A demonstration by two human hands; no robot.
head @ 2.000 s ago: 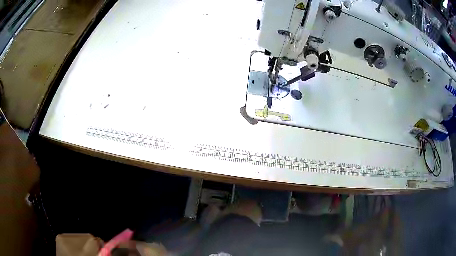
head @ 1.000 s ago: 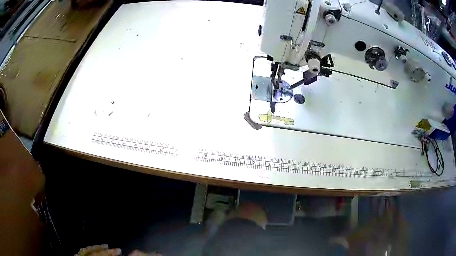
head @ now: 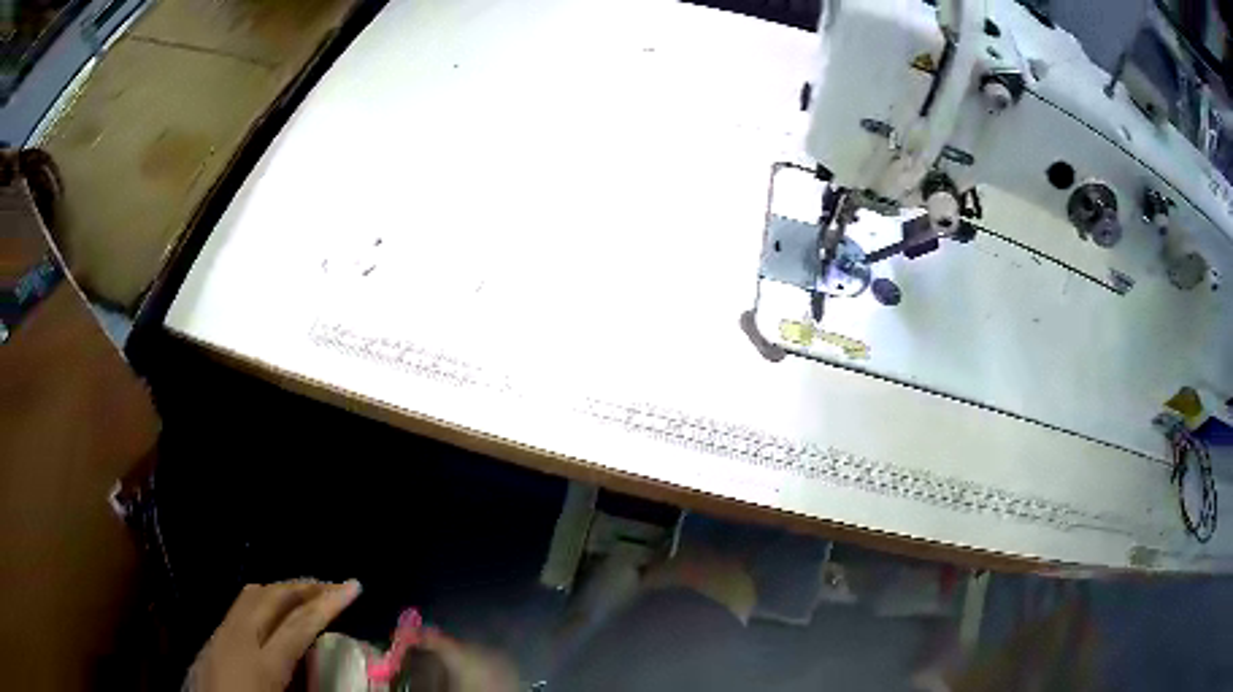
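Observation:
My left hand (head: 271, 633) is low at the bottom left, below the table, partly cut off by the lower edge. Its fingers point right over a pale, shiny rounded thing (head: 341, 665). A small pink thing (head: 398, 646) lies just right of it. A blurred skin-toned shape (head: 467, 665) beside the pink thing looks like my right hand, mostly cut off. I cannot tell what either hand grips. A large brown bag panel (head: 68, 473) with a small dark label (head: 30, 295) stands at the far left.
The white sewing table (head: 446, 243) has a printed ruler along its front edge. The sewing machine (head: 886, 108) stands at the right, its presser foot (head: 832, 243) lit. A black cable (head: 1194, 487) lies at the right end. A brown board (head: 176, 149) is beyond the left edge.
The view has shifted, so the table and machine appear farther right and lower. My left hand and the pink thing have come up into view from the bottom edge since a second ago.

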